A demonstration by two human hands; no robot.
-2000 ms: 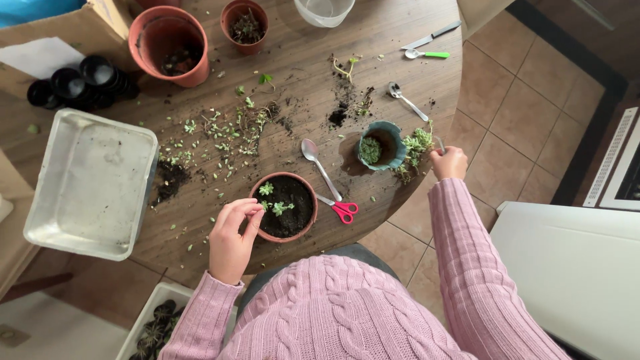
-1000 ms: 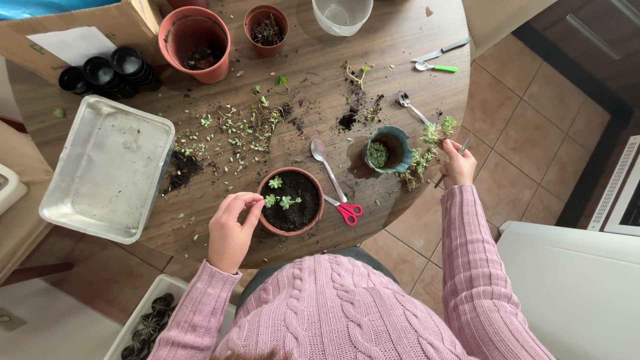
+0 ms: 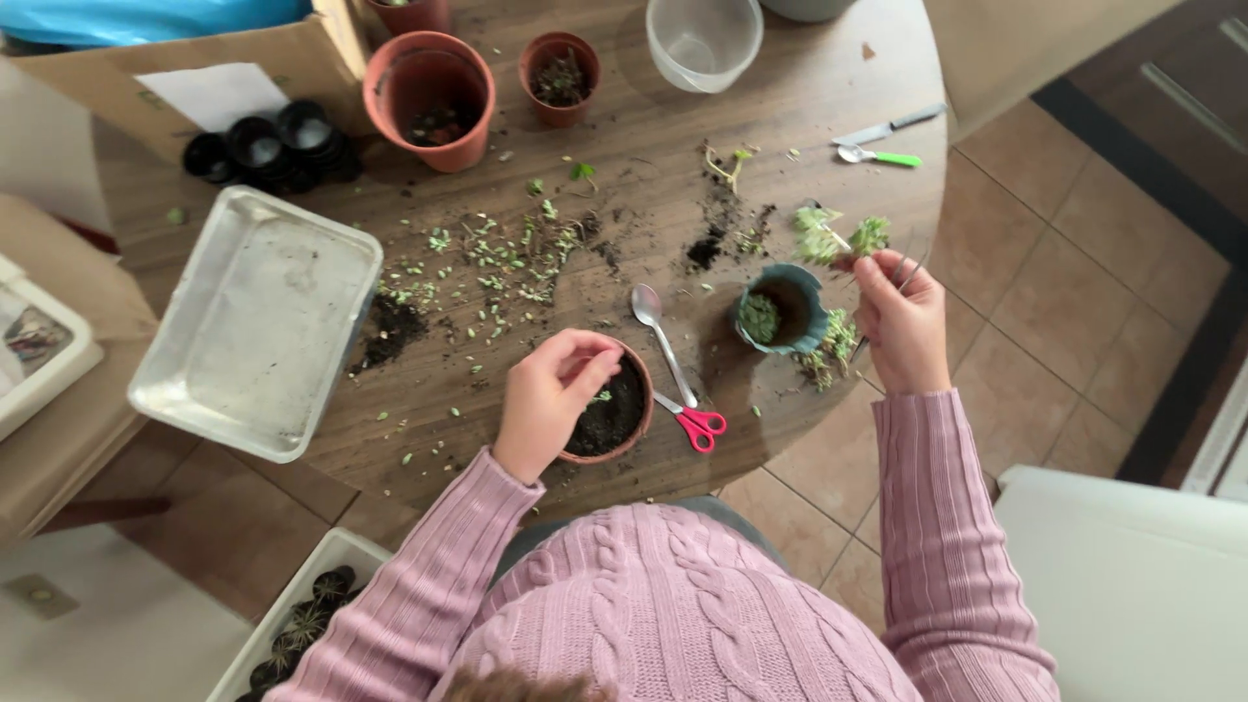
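Observation:
My left hand point(image 3: 556, 400) is over the near terracotta-coloured pot of dark soil point(image 3: 614, 424), its fingertips together above the soil and partly hiding a small succulent point(image 3: 602, 397). Whether something is between the fingertips cannot be seen. My right hand point(image 3: 902, 317) grips green succulent cuttings point(image 3: 868, 236) and a thin metal tool, perhaps tweezers point(image 3: 909, 273), to the right of the scalloped blue-green pot point(image 3: 801, 322). That pot holds greenery, and more succulent stems point(image 3: 831, 351) lie beside it. A metal spoon point(image 3: 663, 341) and red-handled scissors point(image 3: 700, 427) lie between the two pots.
A metal tray point(image 3: 263, 327) lies at the left, near black plastic pots point(image 3: 258, 146) and a cardboard box point(image 3: 331, 49). Farther back are two reddish pots point(image 3: 429, 102) and a clear bowl point(image 3: 704, 44). Loose leaves point(image 3: 517, 258) litter the table; a knife point(image 3: 889, 127) and green-handled spoon point(image 3: 882, 157) lie right.
My left hand has moved from the pot's left edge to over its soil. My right hand has risen away from the table's near side, with cuttings now above the blue-green pot's far right side.

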